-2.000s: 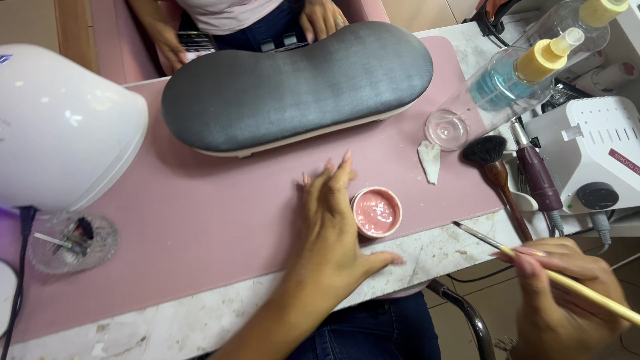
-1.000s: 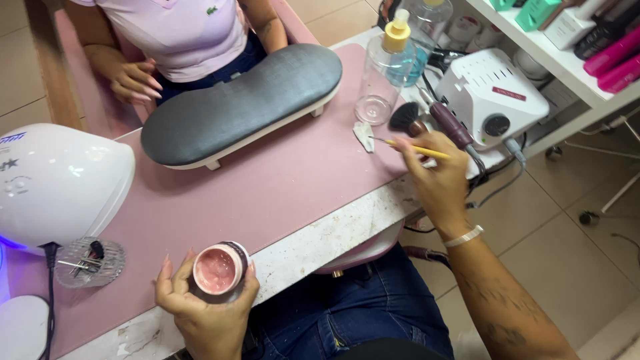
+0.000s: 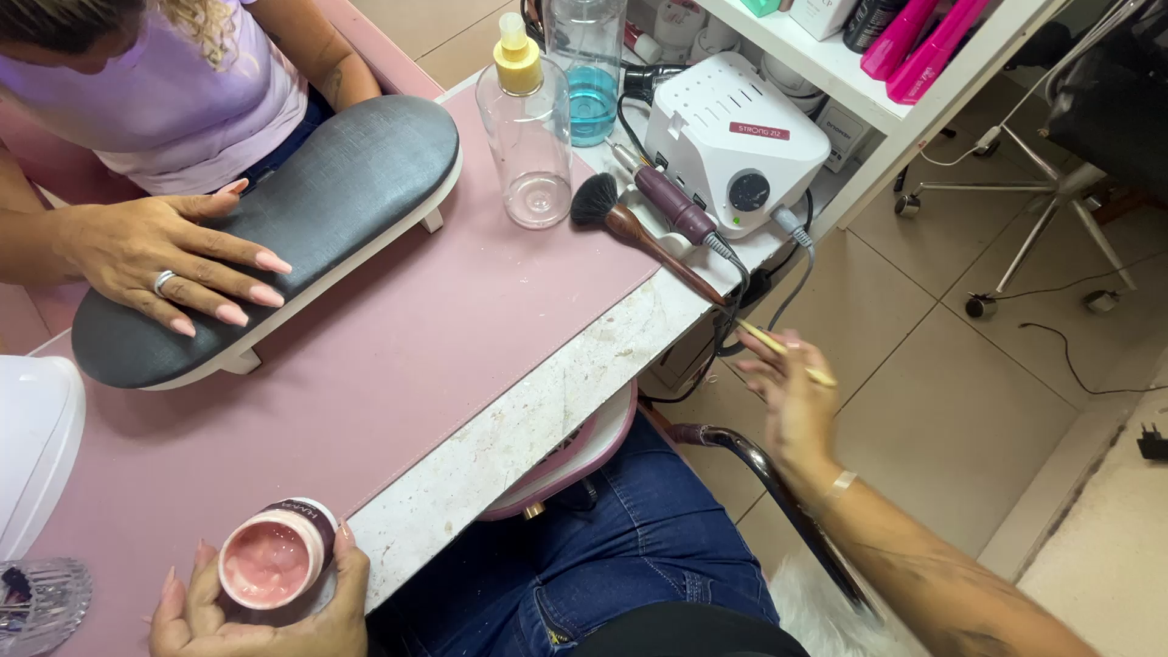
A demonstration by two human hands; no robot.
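My left hand [image 3: 265, 602] grips an open jar of pink gel [image 3: 266, 563] at the near edge of the pink mat, its mouth tilted toward the camera. My right hand [image 3: 789, 392], out to the right beyond the table edge, holds a thin brush by its yellow handle [image 3: 776, 344]; its bristles cannot be made out. Across the table, another person's hand [image 3: 173, 255] lies palm down on the dark padded hand rest [image 3: 365, 155], with long pinkish nails and a ring.
A white lamp [image 3: 36, 438] and a glass dish [image 3: 55, 607] stand at the left. Toward the right are a pump bottle [image 3: 529, 137], a bottle of blue liquid [image 3: 589, 91], a fluffy brush [image 3: 639, 233], a nail drill handpiece [image 3: 671, 201], its white control unit [image 3: 739, 137] and a shelf [image 3: 812, 46].
The other person's hand now lies on the rest. My left hand, beside the jar two seconds ago, now holds it. My right hand has moved away from the white scrap. The view has shifted.
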